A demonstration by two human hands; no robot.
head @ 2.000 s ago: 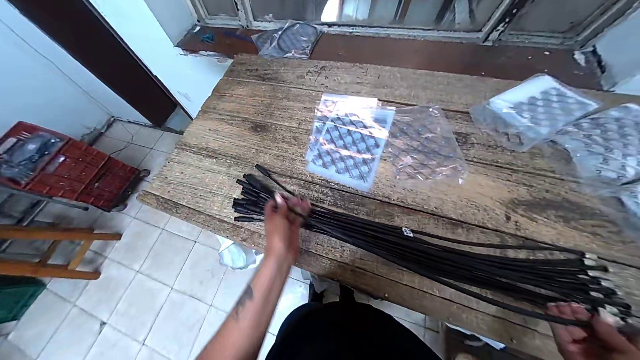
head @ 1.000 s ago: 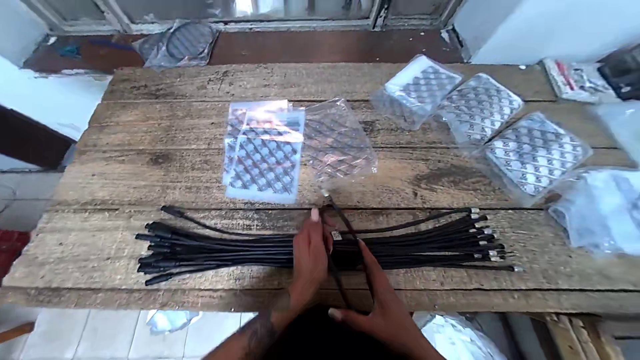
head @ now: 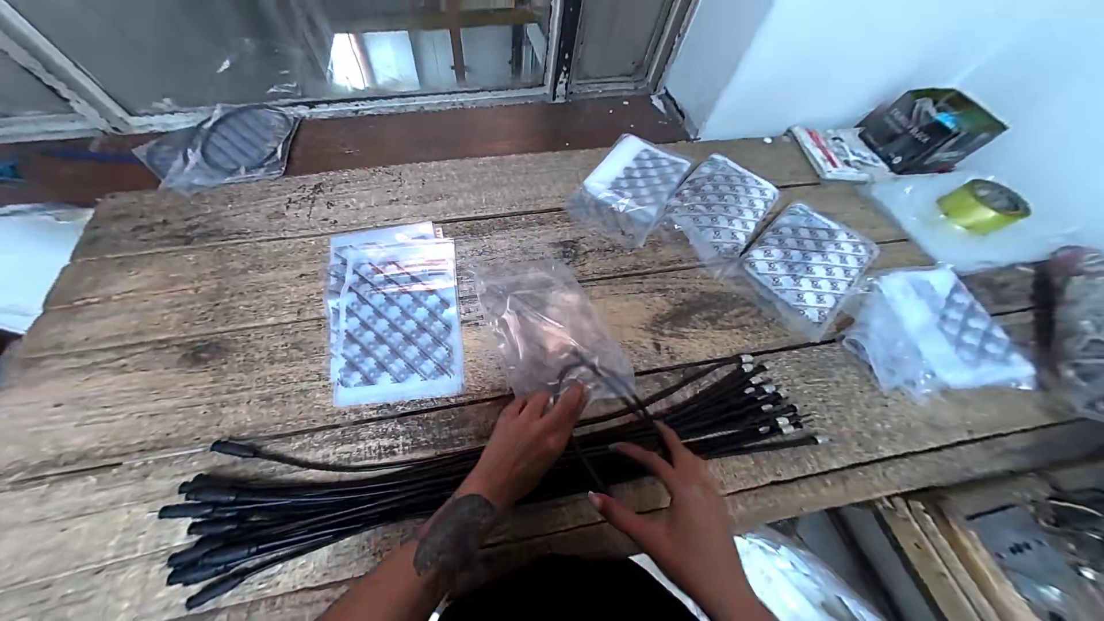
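A bundle of black cables (head: 345,496) with metal connector ends lies along the front of the wooden table. Over its middle, my left hand (head: 526,440) has its fingers at a looped black cable (head: 617,384), beside the lower edge of a clear plastic bag (head: 552,323). My right hand (head: 681,509) is just to the right, thumb and fingers spread around the same looped cable; whether it grips it is unclear. Left of the clear bag lie overlapping printed plastic bags (head: 397,319).
Several more printed bags (head: 806,263) lie at the right, near a roll of yellow tape (head: 983,205) and an open box (head: 931,129). A bagged dark coil (head: 233,142) rests on the window sill (head: 388,138). The table's front edge (head: 949,470) runs beside my body.
My hands have moved from the cable bundle's two ends to its middle. The looped cable now reaches the lower part of the clear bag. The view has shifted to the right.
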